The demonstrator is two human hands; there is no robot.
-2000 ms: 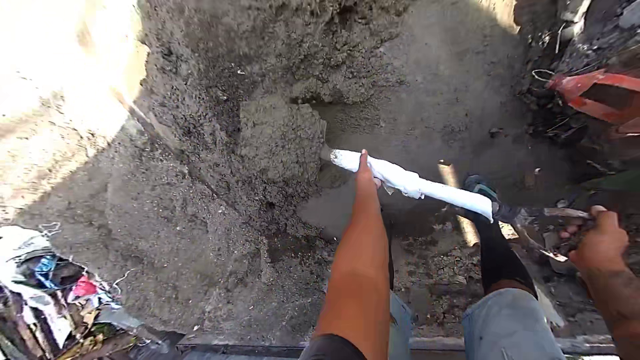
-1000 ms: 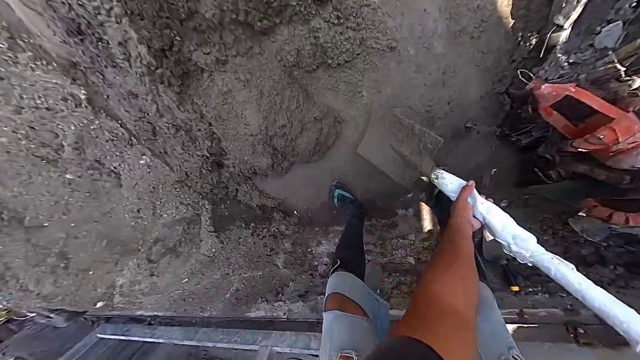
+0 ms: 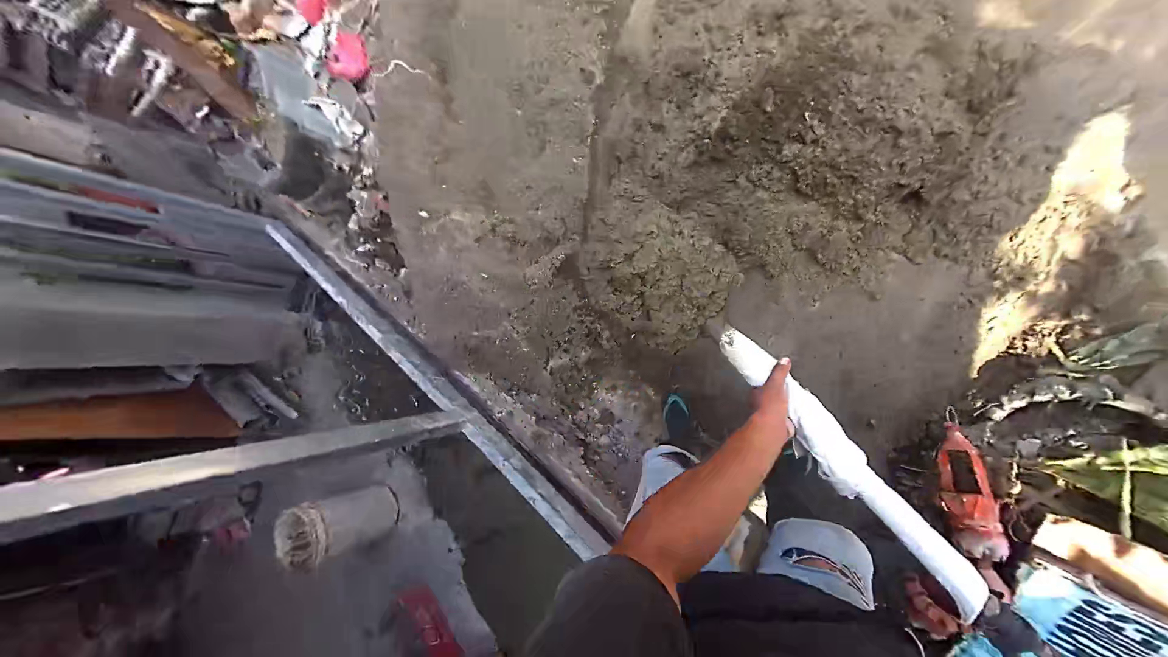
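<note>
My left hand (image 3: 776, 406) is closed around the upper part of a white-wrapped shovel handle (image 3: 844, 461), close to its blade end. From there the handle slants down to the right, past my knees. A heap of wet grey mortar or mud (image 3: 666, 274) lies at the handle's far end and hides the blade. More of the rough wet mix (image 3: 839, 155) spreads beyond it. My right hand is outside the picture.
A metal frame bar (image 3: 365, 328) and crossbar (image 3: 228, 461) run along the left, with a rolled bundle (image 3: 338, 527) below. At right lie an orange plastic piece (image 3: 972, 493) and leaves (image 3: 1113, 470). My sandalled foot (image 3: 676, 415) stands near the mix.
One second ago the shovel blade showed bare; now the mix covers the handle's end. The right hand, seen two seconds ago, is out of view. The view has swung to the left.
</note>
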